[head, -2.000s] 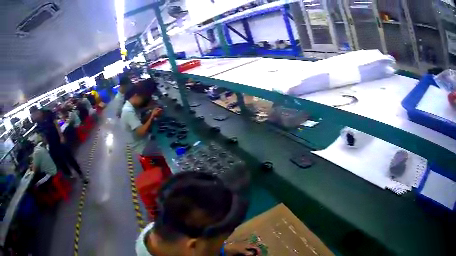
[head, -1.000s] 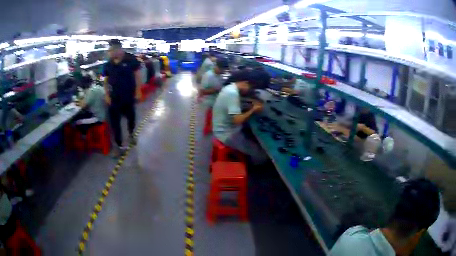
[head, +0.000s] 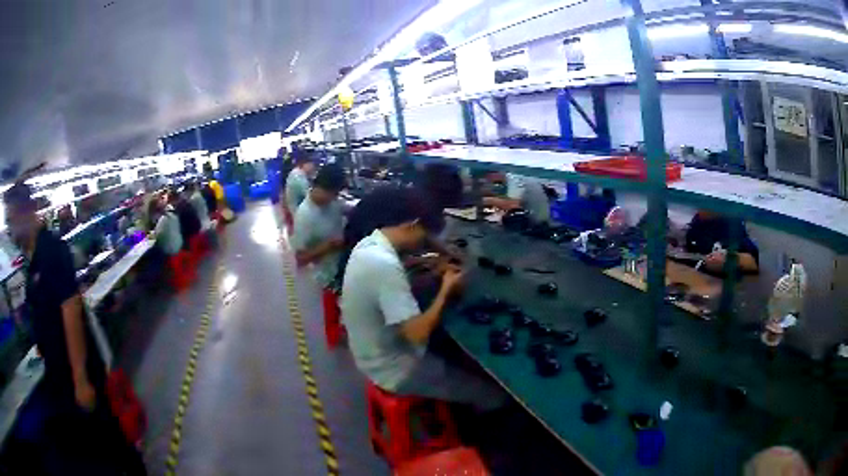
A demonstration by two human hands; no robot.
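Neither of my hands shows in the head view. Nearest in front of me is the teal-green bench [head: 558, 409]. Several small black housings [head: 545, 358] lie on it in loose rows, their details blurred. A blue object [head: 650, 446] sits by the bench's near part, with a small white item [head: 665, 409] beside it. A clear plastic bundle [head: 787, 296] stands at the right.
A seated person in a light shirt [head: 377, 302] works at the bench's left edge on a red stool [head: 409, 428]. A person in dark clothes [head: 56, 307] stands at the far left. A green post [head: 654, 186] and shelf [head: 762, 197] rise over the bench.
The view has swung from the shelf side to the aisle, then partly back right and forward along the bench. The person in dark clothes now stands nearer, at the left edge.
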